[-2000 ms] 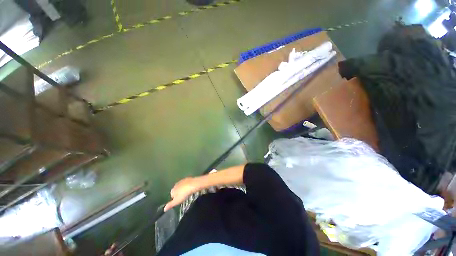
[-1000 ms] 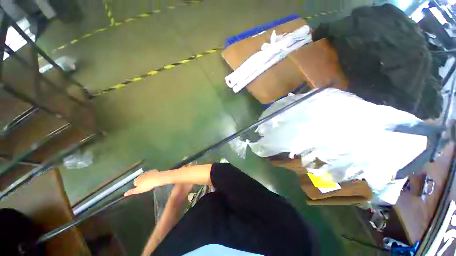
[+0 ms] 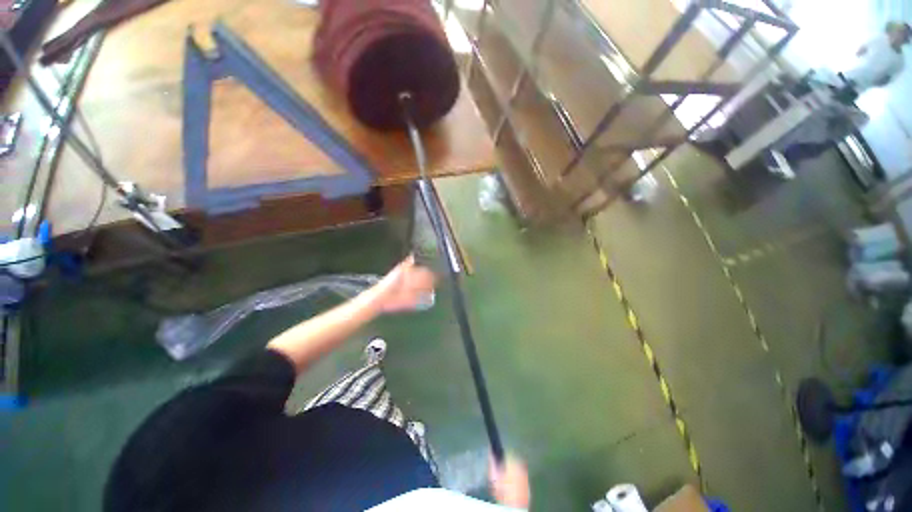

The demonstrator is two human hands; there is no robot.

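Note:
A long dark metal bar (image 3: 470,350) runs from the core hole of a thick dark red fabric roll (image 3: 385,65) toward me. The roll lies on the wooden table (image 3: 280,60) with its end facing me. My right hand (image 3: 510,482), at the bottom of the picture and slightly blurred, is closed around the bar's near end. My left hand (image 3: 408,288) is beside the bar, apart from it, with its fingers apart and nothing in it. How deep the bar sits in the core is hidden.
A grey triangular bracket (image 3: 195,130) stands at the table end, left of the roll. Clear plastic film (image 3: 200,330) lies on the green floor. Metal racks (image 3: 640,90) stand right of the table. White rolls (image 3: 625,498) show at the bottom edge. A person (image 3: 885,55) is far right.
The view has swung from the cartons and plastic heap to the table end. The bar now points into the roll's core. My left hand is now in clear view, off the bar.

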